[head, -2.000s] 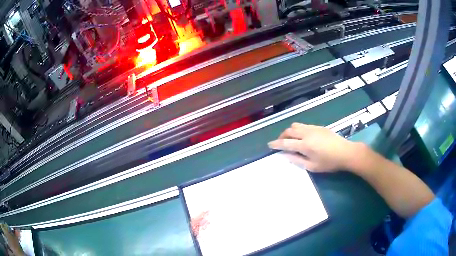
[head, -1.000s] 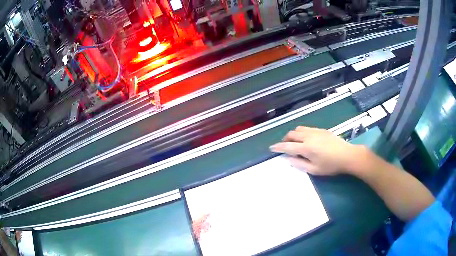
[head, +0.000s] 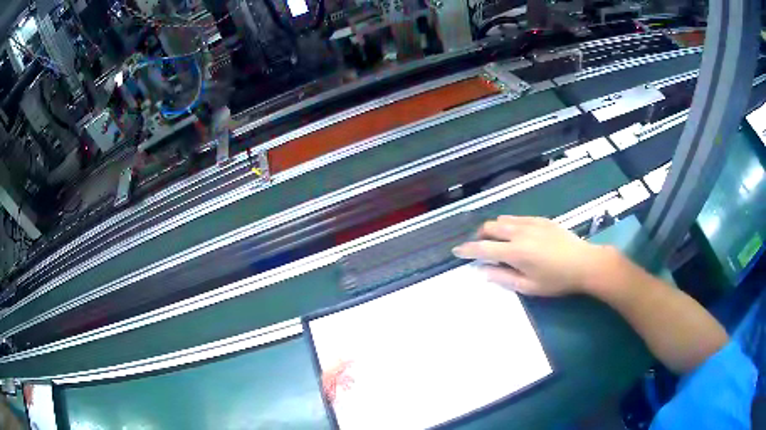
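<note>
The white parts board (head: 437, 344) with a thin black border lies on the green bench. Reddish-brown tiny components (head: 338, 382) are heaped at its left end. My right hand (head: 533, 254) rests over the board's upper right corner and the conveyor edge, fingers loosely bent and pointing left; I cannot tell whether anything small is between them. A dark grey carrier fixture (head: 407, 252), blurred, lies on the near green conveyor lane just left of my fingers. My left hand is not in view.
The conveyor track (head: 185, 317) runs between silver rails beyond the board. A grey upright post (head: 701, 126) stands at the right, with small silver blocks (head: 630, 195) beside it. Machines stand behind. At the lower left edge are another white board (head: 40, 407) and part of a person's hand (head: 10, 417).
The dark fixture has moved left along the near lane, from beside the post to past my right hand. The red machine light has gone out. My right hand has barely moved.
</note>
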